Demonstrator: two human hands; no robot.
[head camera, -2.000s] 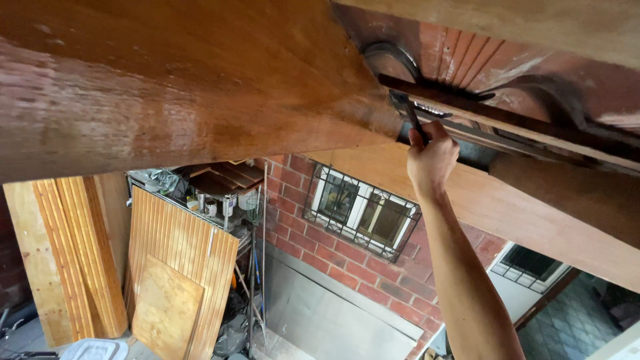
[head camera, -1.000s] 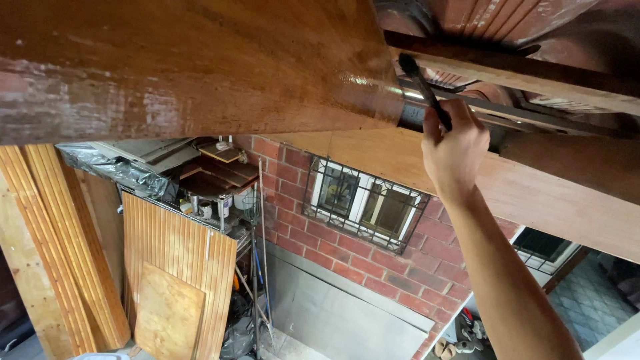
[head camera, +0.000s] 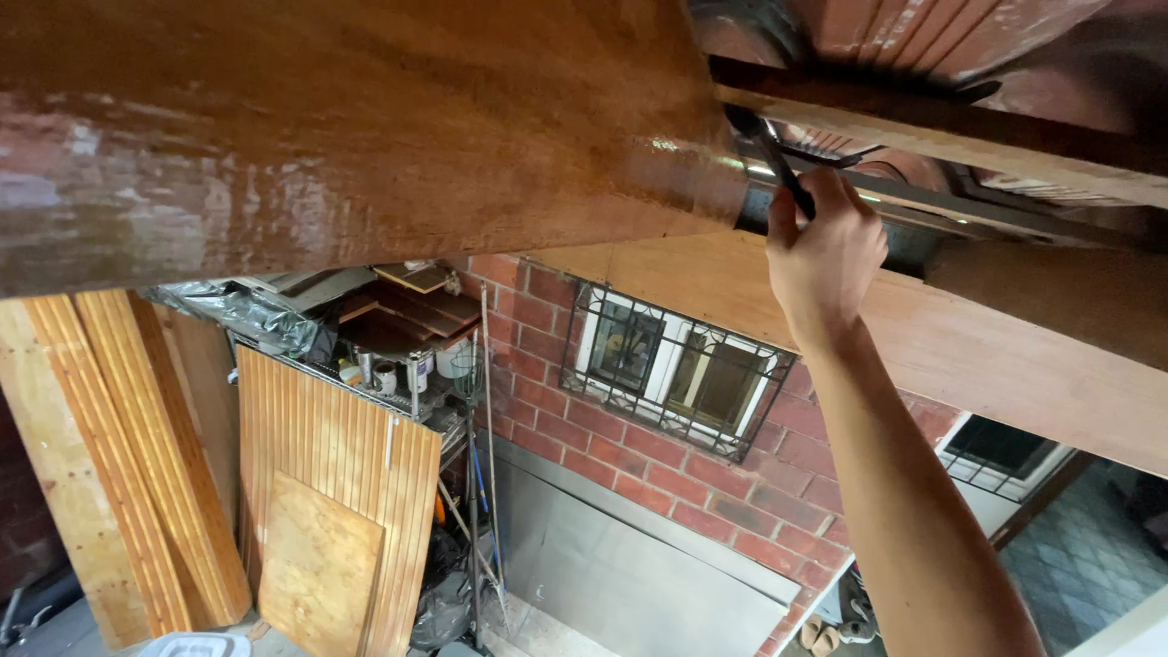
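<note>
My right hand (head camera: 826, 246) reaches up at the right of the view, its fingers closed round the handle of a dark paintbrush (head camera: 783, 169). The brush's dark bristles are at the right end of a large brown wooden panel (head camera: 365, 137) overhead; whether they touch it cannot be told. The panel's underside has a wet-looking shine, strongest at the left. Just right of the bristles runs a wooden batten (head camera: 912, 137) beneath reddish ribbed roofing (head camera: 949, 36). My left hand is out of view.
Below, a barred window (head camera: 680, 365) sits in a red brick wall (head camera: 611, 447). Grooved wooden boards (head camera: 338, 411) lean by a wire shelf of cans and jars at the left. An unvarnished-looking plywood panel (head camera: 1004, 338) crosses overhead behind my wrist. Shoes (head camera: 821, 634) lie low at the right.
My right hand keeps hold of the brush. The bristles, apart from the panel's end near the batten one second ago, now appear right beside that end.
</note>
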